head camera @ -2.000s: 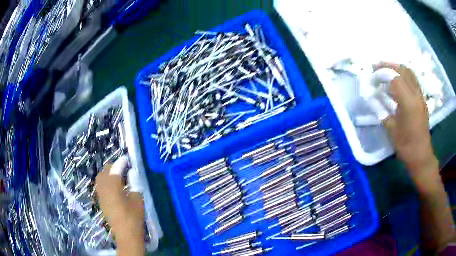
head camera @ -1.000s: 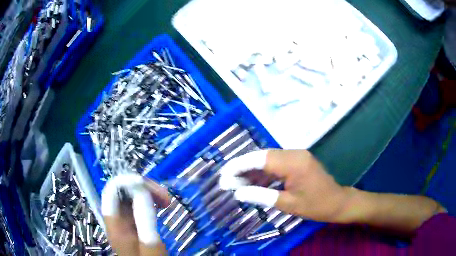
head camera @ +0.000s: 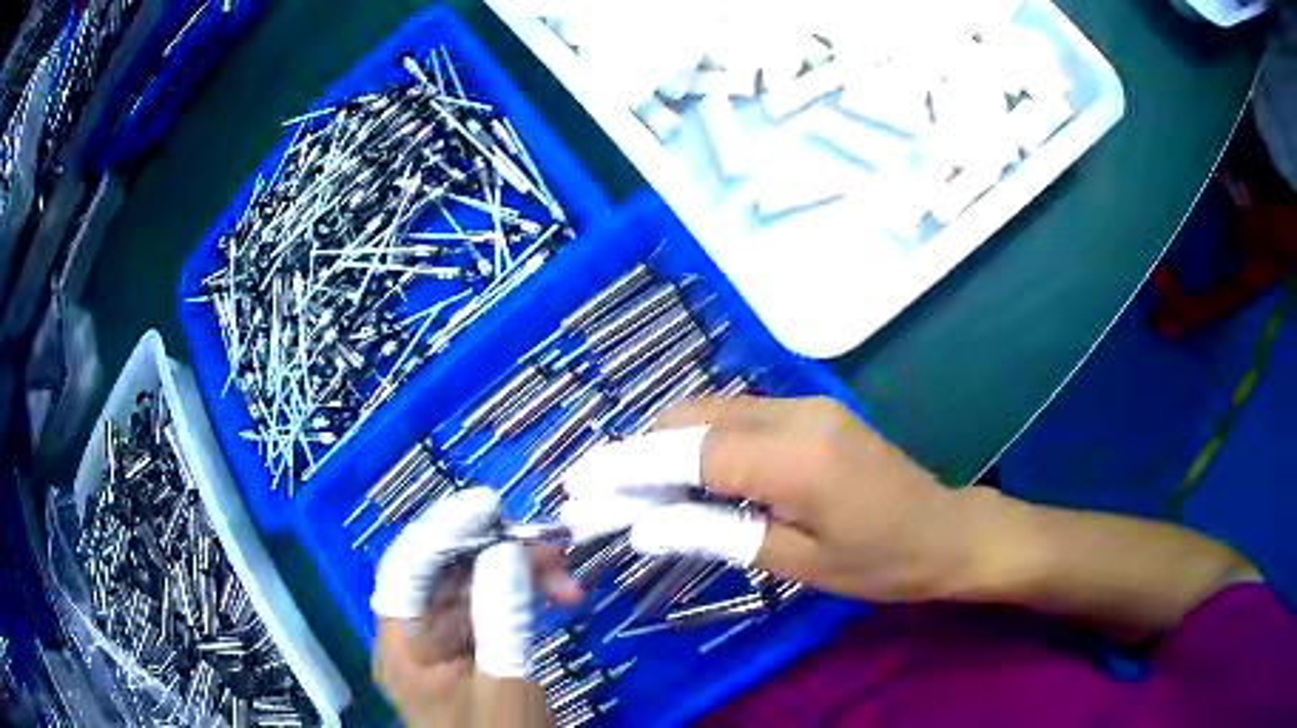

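Observation:
My left hand [head camera: 462, 612] and my right hand [head camera: 839, 498], with white finger cots, meet over the near blue tray [head camera: 839, 373]. Their fingertips are pinched close together. A small thin metal part [head camera: 532, 532] shows between them; the fingers hide most of it, and any white piece on it cannot be told. Rod-and-barrel assemblies [head camera: 633, 327] lie in slanted rows in the near tray, partly under my hands. Thin rods [head camera: 342, 256] lie jumbled in the far blue tray [head camera: 195, 295].
Short metal tubes [head camera: 171, 583] fill the narrow pale tray [head camera: 235, 526] at left. A large white tray [head camera: 839, 330] with small white pieces [head camera: 811, 185] stands at upper right on the green bench [head camera: 981, 370]. Blurred blue trays and clear plastic line the far left. Blue floor shows at right.
My right hand came from the white tray to the near blue tray, then closer to my left hand. My left hand came from the tube tray, and the fingertips now meet. The view has shifted.

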